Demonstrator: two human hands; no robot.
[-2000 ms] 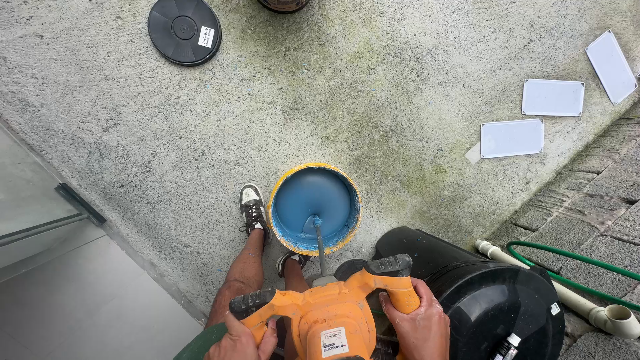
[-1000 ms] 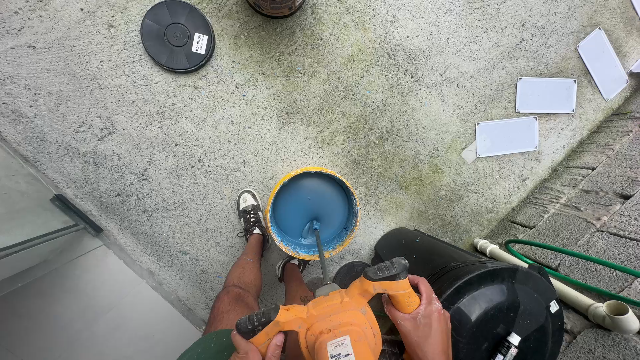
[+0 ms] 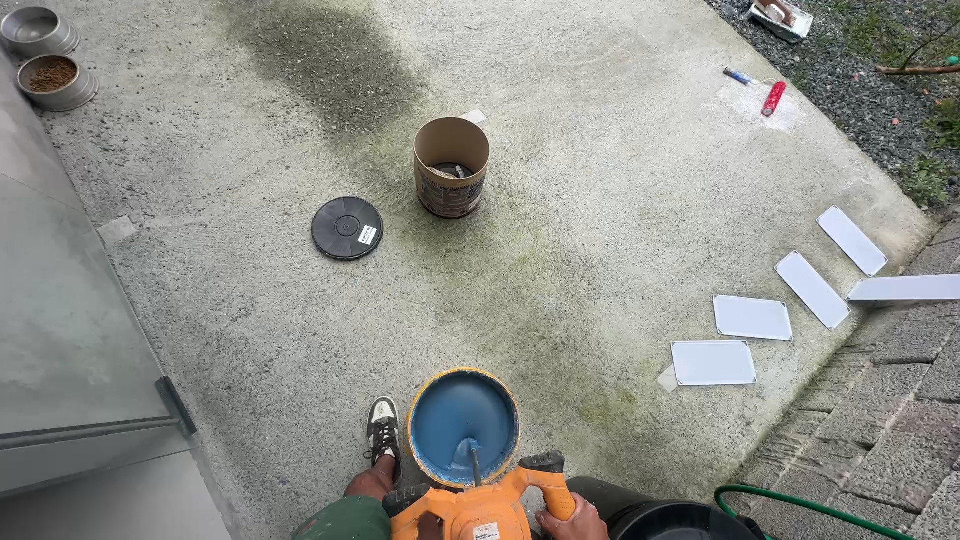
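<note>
An orange handheld paint mixer (image 3: pixel 487 517) is at the bottom middle, its metal shaft (image 3: pixel 476 465) dipping into blue paint (image 3: pixel 461 420) inside a yellow-rimmed bucket (image 3: pixel 411 431). Round the mixer's right handle is my right hand (image 3: pixel 576 519). My left hand (image 3: pixel 430 527) is at the left handle, mostly hidden by the machine and the frame's lower edge. The bucket stands on rough concrete beside my sneaker (image 3: pixel 384 424). Paint swirls around the shaft.
A black lid (image 3: pixel 347 229) and an open cardboard drum (image 3: pixel 451 169) lie ahead. White panels (image 3: pixel 712 363) are at right, near a block wall (image 3: pixel 885 427) and green hose (image 3: pixel 810 506). A red paint roller (image 3: pixel 774 98) and metal bowls (image 3: pixel 58 82) are farther off. A black container (image 3: pixel 675 521) is close at right.
The view has tilted up, bringing the whole drum, the roller and the bowls into sight. The mixer's shaft remains in the blue paint, with my right hand still on its handle.
</note>
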